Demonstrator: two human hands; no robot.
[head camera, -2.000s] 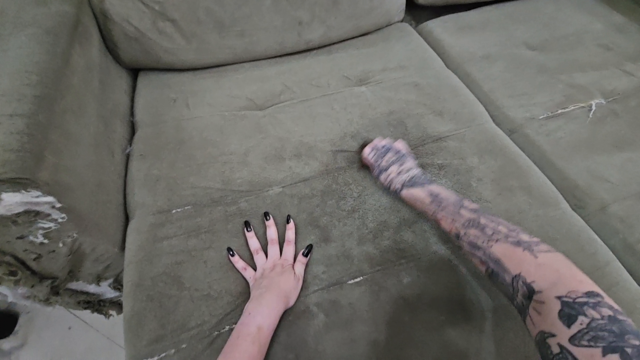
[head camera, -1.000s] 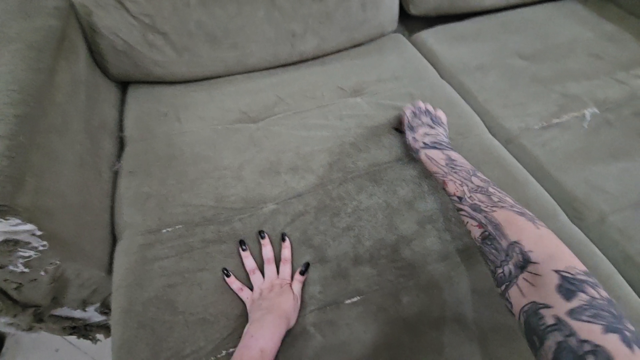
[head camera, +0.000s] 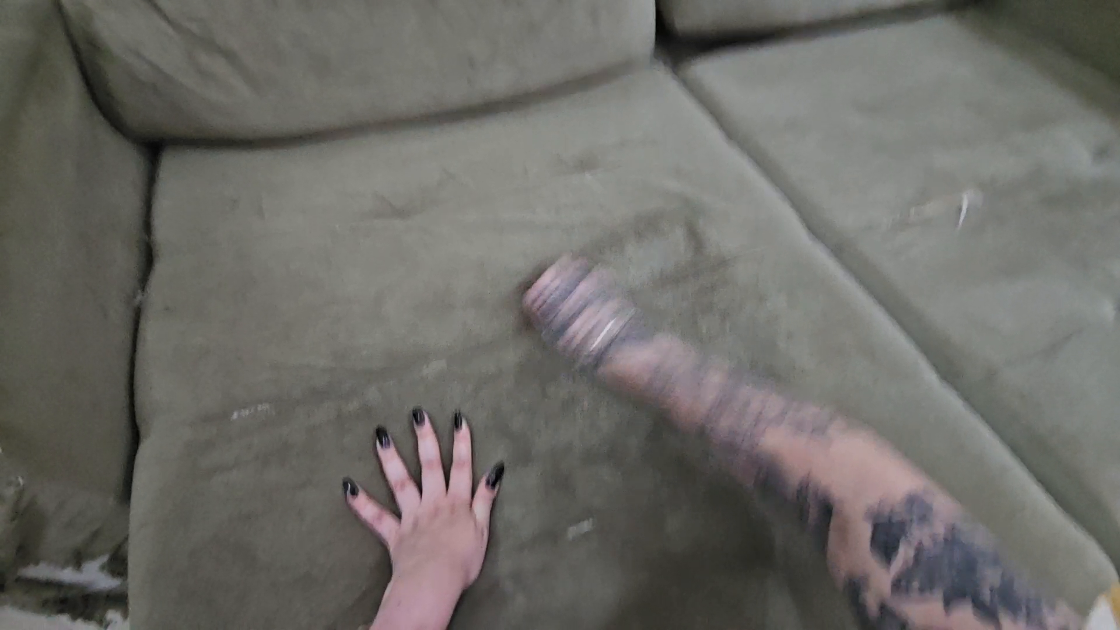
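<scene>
My left hand, with dark pointed nails, lies flat with fingers spread on the near left part of a green-grey fabric sofa seat cushion. My right hand, on a tattooed arm, is blurred by motion over the middle of the same cushion. Its fingers are curled and their tips point away from view, so whether something is held under them cannot be told. Darker marks show in the fabric beyond and to the right of that hand.
A back cushion borders the seat at the far side, and an armrest stands at the left with torn fabric low down. To the right, past a seam gap, a second seat cushion has a pale tear.
My right hand has moved from the far right part of the cushion back toward its middle, nearer my left hand. My left hand stays spread in place.
</scene>
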